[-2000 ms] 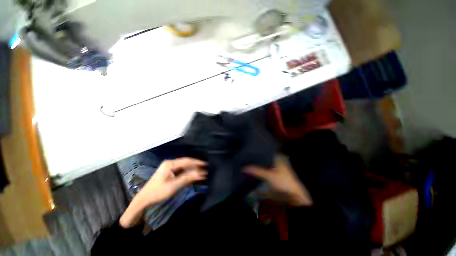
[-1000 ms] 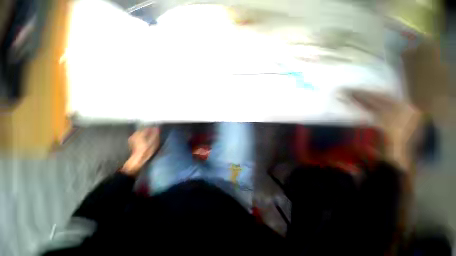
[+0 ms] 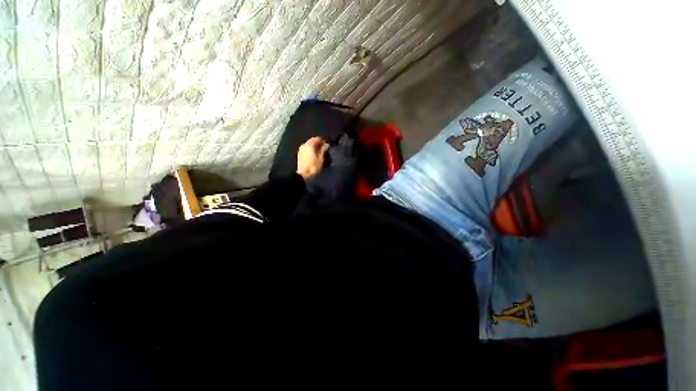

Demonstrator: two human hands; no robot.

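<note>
Dark cloth pieces lie in a heap beside a red stool or crate, left of my legs. My left hand is at the near left edge of this heap, its fingers partly curled. Whether the fingers grip the cloth is not clear. A larger black cloth or bag stands behind the hand, against the pale covering. My right hand is out of the picture.
The white table edge with a printed ruler scale curves down the right side. Quilted pale covering fills the upper left. A yellow-edged board and a small rack stand at the left. Another red stool is at lower right.
The view has swung left, away from the table top. My left hand has moved out to the dark heap. The dark piece held two seconds ago is no longer seen in my hands. My right hand has left the picture.
</note>
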